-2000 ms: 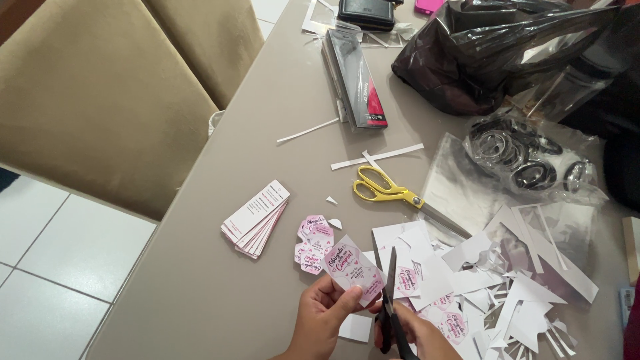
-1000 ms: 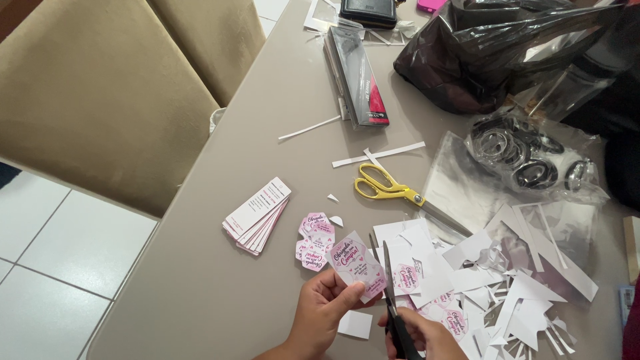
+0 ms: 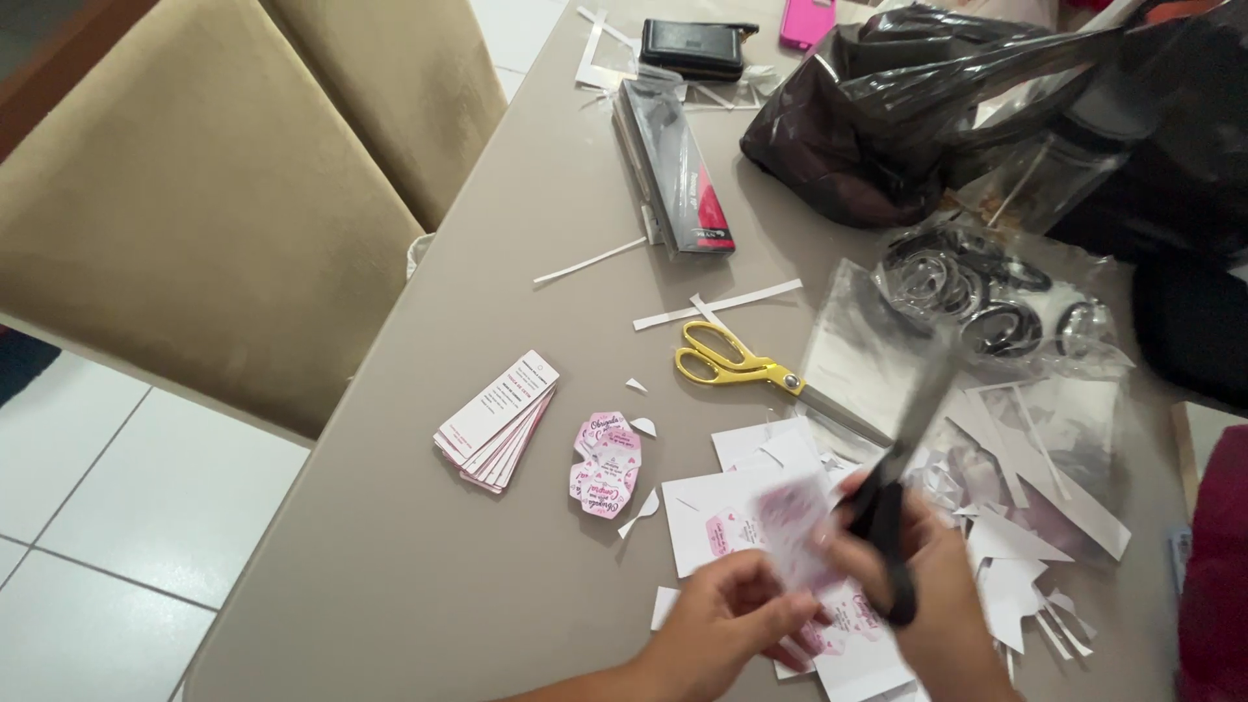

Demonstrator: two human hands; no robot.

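Black-handled scissors (image 3: 892, 512) are in my right hand (image 3: 921, 565), blades pointing up and blurred by motion. A small pink printed card (image 3: 795, 522), also blurred, is between both hands; my left hand (image 3: 736, 619) is at its lower edge, and my right fingers touch its right side. White sheets with pink prints (image 3: 697, 502) lie beneath. To the left rest cut pink printed tags (image 3: 606, 468) in a small overlapping pile, with paper scraps (image 3: 643, 512) beside them. Further left is a fanned stack of narrow printed cards (image 3: 497, 419). Yellow-handled scissors (image 3: 736, 366) lie beyond my hands.
White paper offcuts (image 3: 1009, 585) are heaped at right, near a clear bag of black coiled bands (image 3: 994, 302). Behind are a black plastic bag (image 3: 858, 127), a clear-fronted box (image 3: 678, 175), a black wallet (image 3: 692, 49) and a pink case (image 3: 806, 21). Upholstered chairs (image 3: 195, 205) stand left of the table (image 3: 390, 546).
The scissors in my right hand have swung away from the card, their blades now tilted up to the right. My right fingers have come to the card. A curved scrap now lies beside the cut tags.
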